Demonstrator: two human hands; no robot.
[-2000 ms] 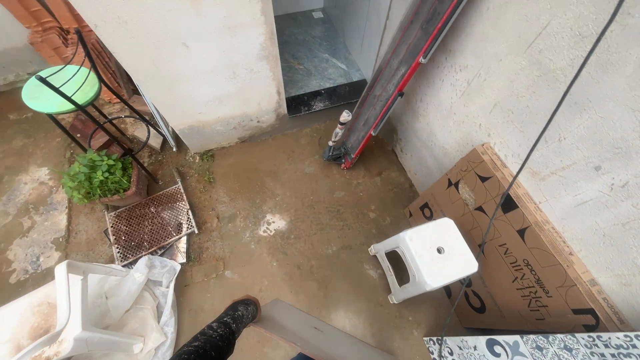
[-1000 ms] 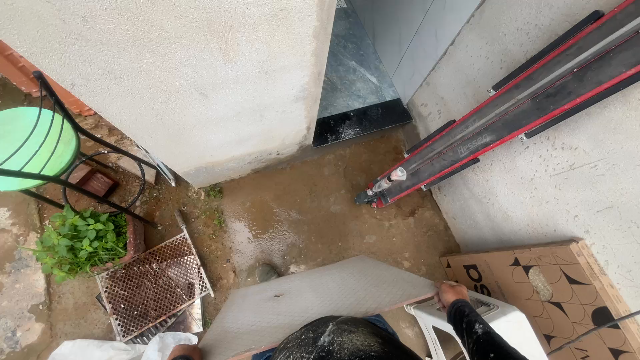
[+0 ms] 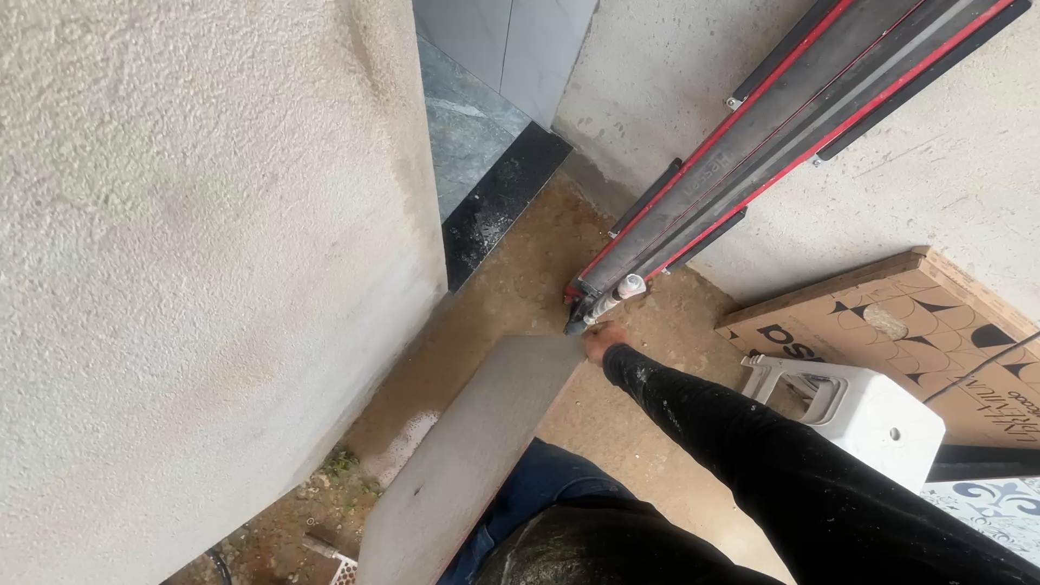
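Note:
A long grey tile panel (image 3: 467, 455) stands in front of my body, its far end pointing toward the doorway. My right hand (image 3: 605, 340), at the end of a black sleeve, grips the panel's far right edge. Just beyond that hand is the lower end of a long red-and-black manual tile cutter (image 3: 699, 179), leaning along the right wall, with a whitish handle (image 3: 617, 296) near its foot. My left hand is out of view.
A rough plastered wall (image 3: 219, 244) fills the left. Behind the panel lies a black door sill (image 3: 504, 207) before a grey-blue tiled floor (image 3: 467, 122). At right stand a white plastic stool (image 3: 861, 414) and a cardboard tile box (image 3: 902, 317) against the wall.
The panel and my right hand have moved away from beside the stool to the foot of the tile cutter. My left hand, at the bottom edge one second ago, has left the view. The view has turned.

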